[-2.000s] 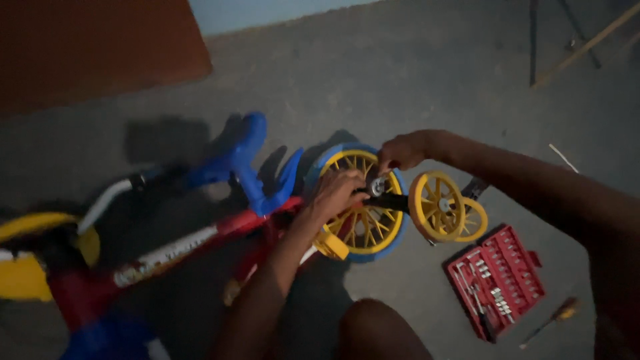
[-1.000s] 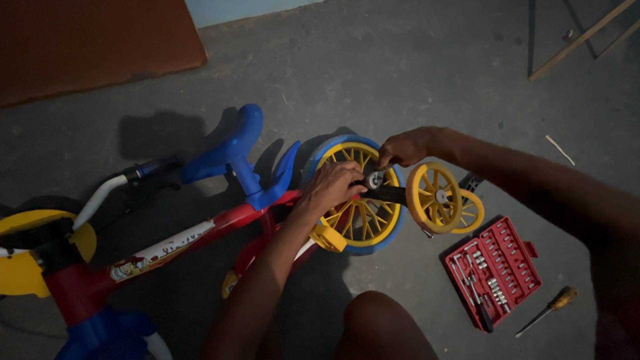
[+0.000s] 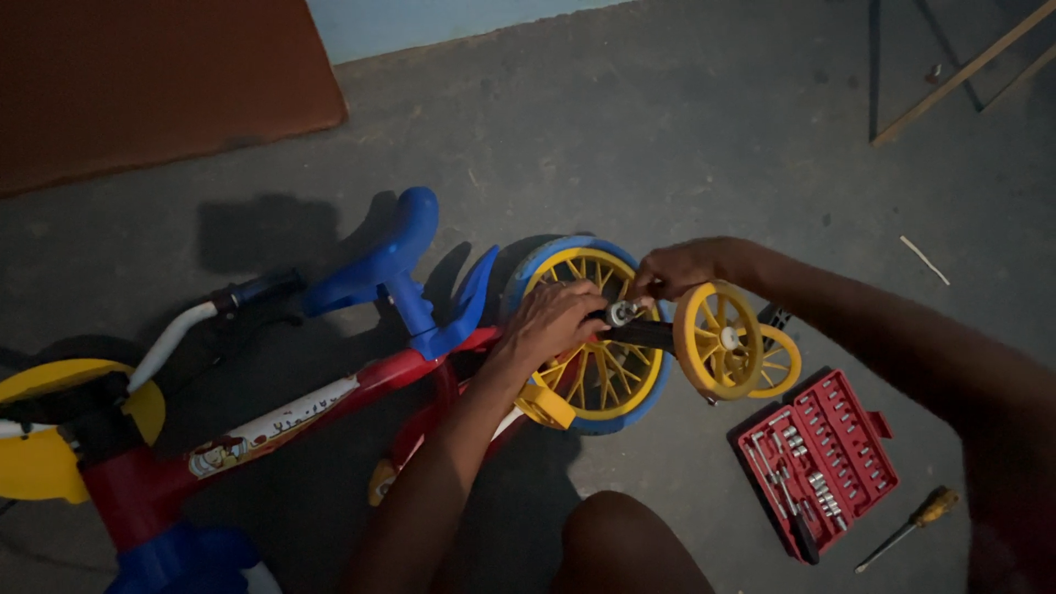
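A child's bicycle with a red frame (image 3: 396,371) lies on its side on the floor. My left hand (image 3: 557,322) rests over the yellow-spoked rear wheel (image 3: 606,384), its fingers at a round metal part (image 3: 620,313) by the hub. On the other side of that part, my right hand (image 3: 672,271) has its fingertips bent close to it. What either hand grips is too dark and small to tell. A black bracket (image 3: 643,333) runs from the hub to a yellow training wheel (image 3: 718,340). A second training wheel (image 3: 780,363) shows behind it.
An open red socket set case (image 3: 858,487) lies on the floor at the lower right, beside a screwdriver with a yellow handle (image 3: 936,507). The blue saddle (image 3: 388,252) and handlebar (image 3: 177,338) extend to the left. Wooden legs (image 3: 961,78) stand at the upper right.
My right hand has shifted slightly at the hub, and its fingers now sit lower beside the metal part. My left hand stays over the wheel.
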